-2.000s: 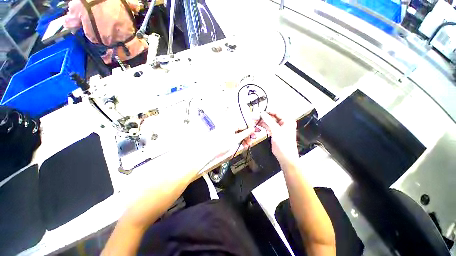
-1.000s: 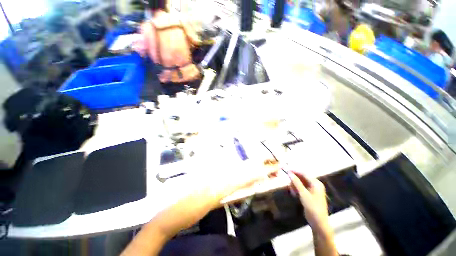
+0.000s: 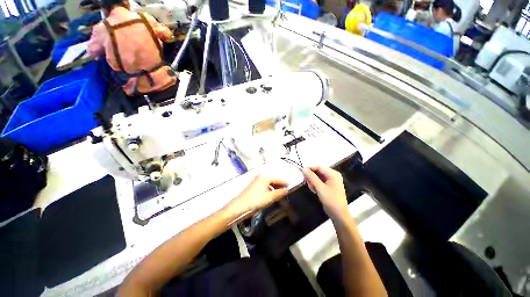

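A thin black cord or strip [image 3: 293, 162] curves up from the fingertips of my right hand [image 3: 325, 183], which pinches it above the table's front edge. My left hand [image 3: 261, 192] is just left of it, fingers curled, apart from my right hand; whether it holds anything is unclear. The white sewing machine [image 3: 221, 110] stands behind my hands, with its needle end at the left. A purple-handled tool [image 3: 236, 163] and a small dark metal tool [image 3: 217, 153] lie under its arm.
Black fabric panels [image 3: 84, 223] lie flat at the table's left end, beside a bulky black pile [image 3: 20, 174]. A black panel [image 3: 424, 180] lies at lower right. Blue bins [image 3: 52, 110] stand behind at left. A person in a pink top [image 3: 133, 49] is beyond the machine.
The black loop that stood above my hands two seconds ago is now a short, low curve. My hands have moved apart. The camera view has swung right and back.
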